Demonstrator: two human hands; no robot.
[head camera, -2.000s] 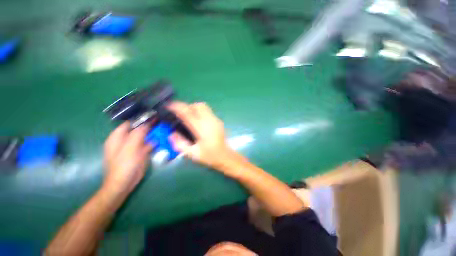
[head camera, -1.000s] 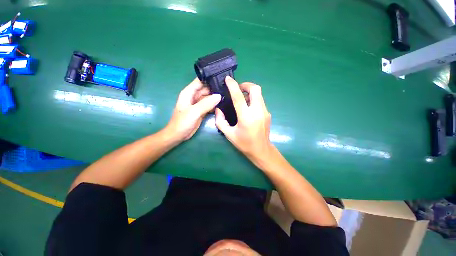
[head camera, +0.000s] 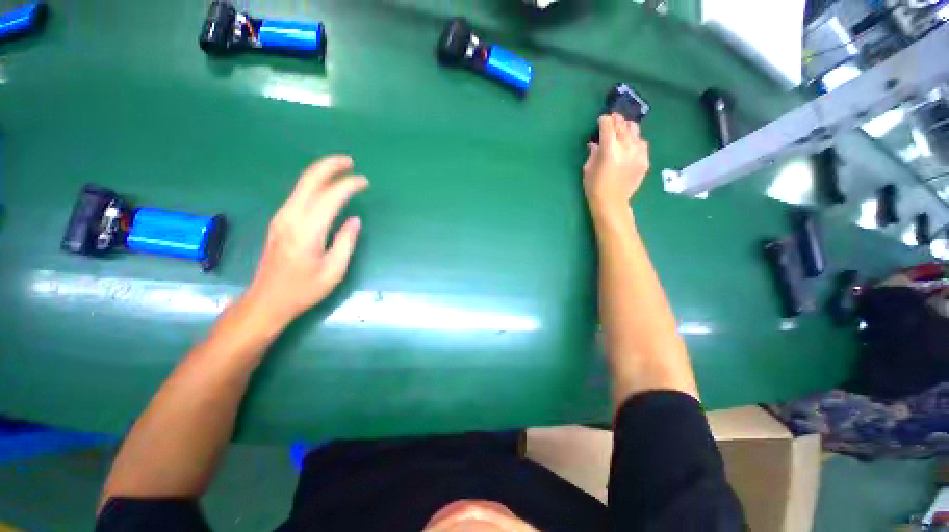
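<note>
My right hand (head camera: 618, 166) is stretched forward over the green bench and grips a closed black device (head camera: 626, 102), whose head shows beyond my fingers; its grip is mostly hidden by the hand. My left hand (head camera: 308, 231) is empty, fingers apart, above the bench at centre left. A half-built device (head camera: 172, 232) with a black head and blue pack lies left of my left hand. Two more half-built devices lie farther back, one at upper left (head camera: 289, 36) and one at upper middle (head camera: 507, 69).
A grey metal bracket (head camera: 812, 116) juts in from the right, close to my right hand. Black devices or shells (head camera: 788, 276) lie beyond it. An open carton (head camera: 765, 462) stands by my right side. A person in dark clothing (head camera: 900, 338) is at far right.
My right hand has carried the black device forward and right, towards the bracket. My left hand has let go of it and moved left. The view has shifted towards the right.
</note>
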